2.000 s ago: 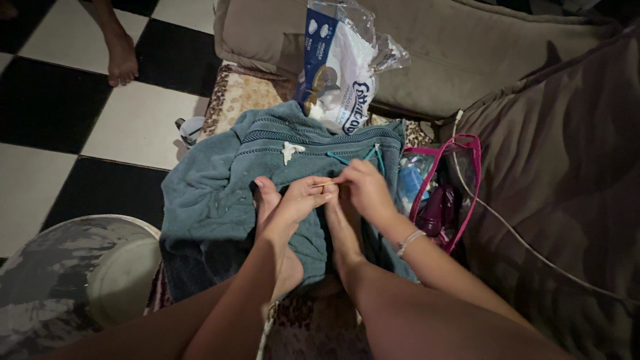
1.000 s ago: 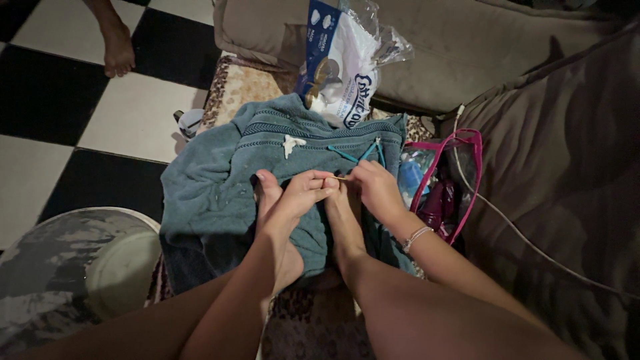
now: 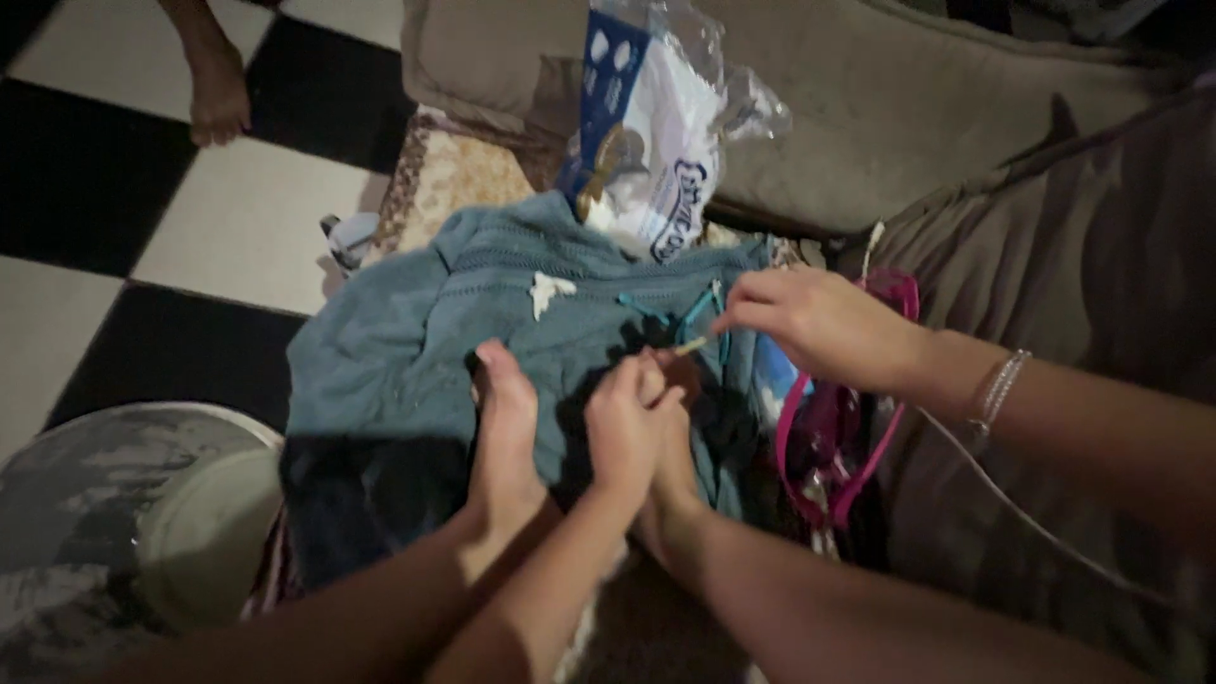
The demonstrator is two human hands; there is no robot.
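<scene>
My left hand (image 3: 629, 418) is closed around the toes of my right foot (image 3: 673, 465). My right hand (image 3: 807, 323), with a bracelet (image 3: 1003, 389) on its wrist, pinches a thin pale stick (image 3: 692, 346) whose tip reaches the toes. My left foot (image 3: 508, 418) rests on a blue-green towel (image 3: 380, 351) beside them. Turquoise slim tools (image 3: 701, 312) and a tuft of white cotton (image 3: 549, 293) lie on the towel above the feet. The pinched end of the stick is hidden by my right fingers.
An open plastic cotton bag (image 3: 665, 142) stands beyond the towel. A clear pouch with pink trim (image 3: 893, 418) holds bottles at the right, near a white cable (image 3: 1026, 532) on the sofa (image 3: 1073, 313). A bucket (image 3: 228, 418) stands lower left. Another person's bare foot (image 3: 220, 95) is on the checkered floor.
My right hand has moved away from the toes, up and to the right, with the stick. My left hand stays at my right foot's toes.
</scene>
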